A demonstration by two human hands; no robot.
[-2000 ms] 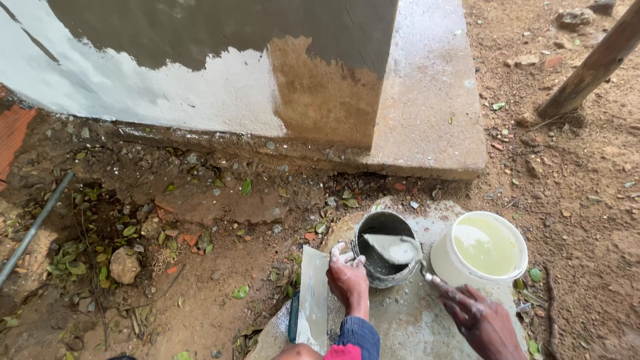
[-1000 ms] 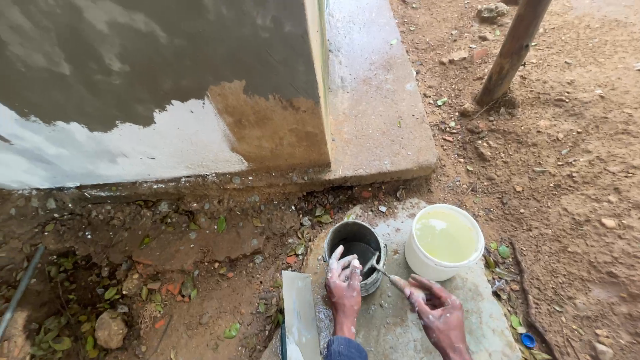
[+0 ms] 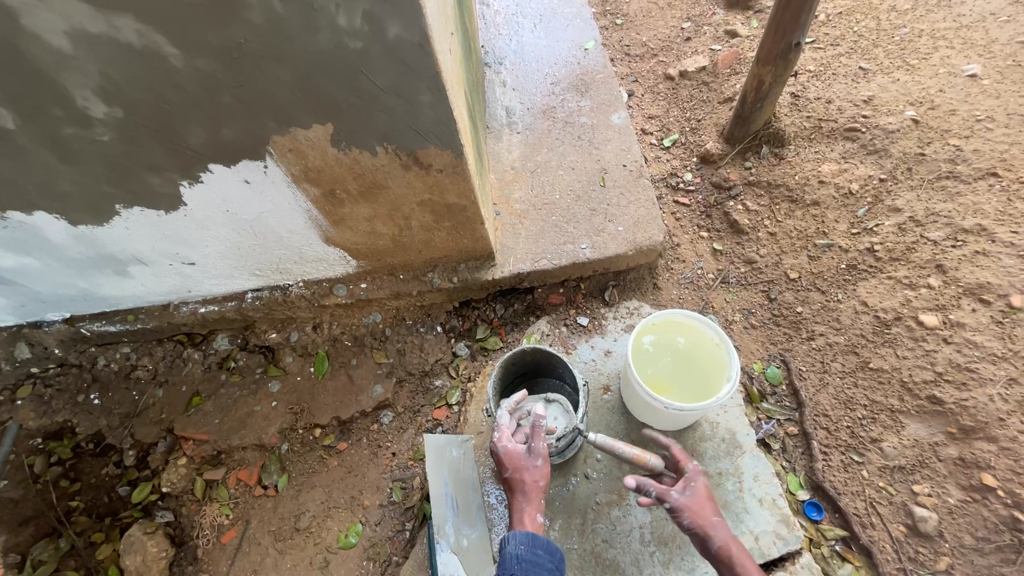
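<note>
A dark bucket (image 3: 534, 360) stands on the concrete slab, with grey paste and the blade of a trowel (image 3: 624, 450) at its mouth. The trowel's wooden handle points right, outside the rim. My left hand (image 3: 524, 448) is at the bucket's near side, its fingers over the mouth against the blade and paste; whether it grips the blade is hard to tell. My right hand (image 3: 676, 488) is beside the handle's end, fingers spread and not closed around it. A white bucket (image 3: 664, 412) of cloudy yellowish liquid stands to the right. A flat metal blade tool (image 3: 458, 496) lies left of my left hand.
Ahead is a partly coated wall (image 3: 384, 200) above a concrete ledge (image 3: 568, 176). A wooden post (image 3: 772, 72) rises at the upper right. Leaves, stones and brick bits lie on the soil at left. A blue cap (image 3: 814, 510) lies right of the slab (image 3: 664, 512).
My right hand held the trowel handle a second ago; its fingers are now spread beside it. The trowel blade, raised with paste over the dark bucket two seconds ago, is now lower at its mouth.
</note>
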